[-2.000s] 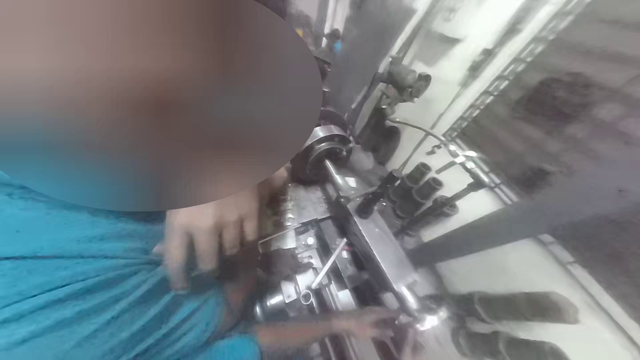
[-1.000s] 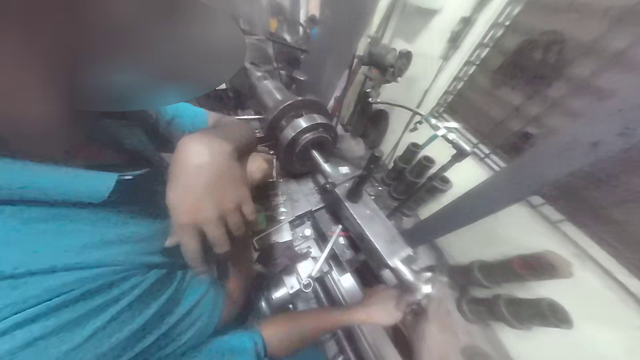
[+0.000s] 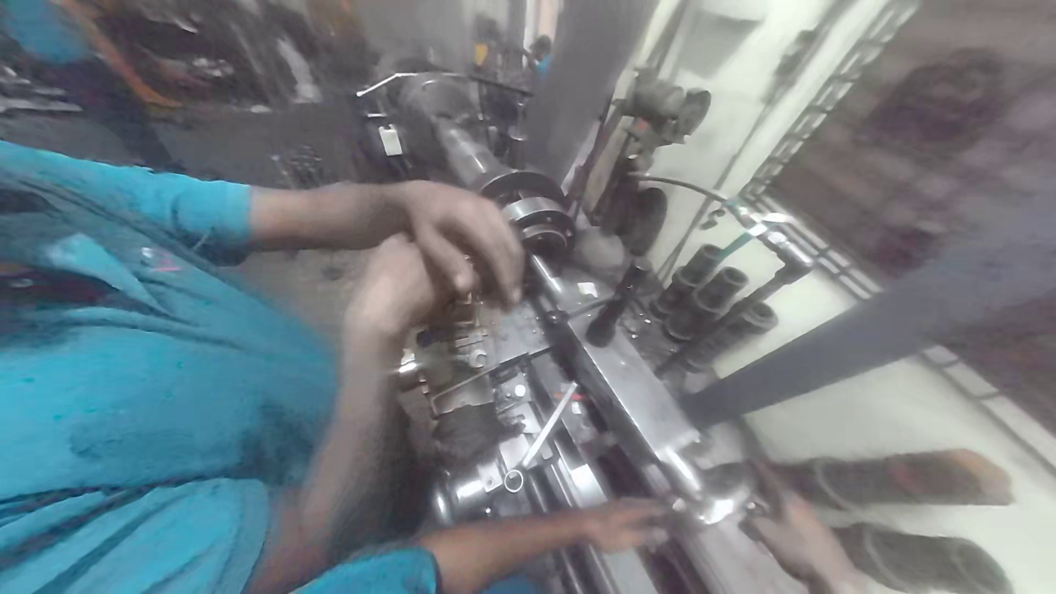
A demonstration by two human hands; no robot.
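Note:
My left hand reaches from a blue sleeve at the bottom, its fingers stretched out by the shiny metal end of a lathe's tailstock. On the other side of that end is my right hand; blur hides its grip. The grey tailstock body runs up towards the round steel chuck, with a bright shaft between them. A co-worker's two hands are close together beside the chuck, over the carriage. A metal lever slants across the carriage near my left hand.
The co-worker's blue-clad body fills the left. Dark cylindrical holders stand behind the lathe, near a grey post. Two long dark cylindrical objects lie at the lower right. A bent pipe crosses the tray at the back.
The co-worker's head has gone out of view, and the co-worker's hands are now close together beside the chuck. My left hand stays near the tailstock end.

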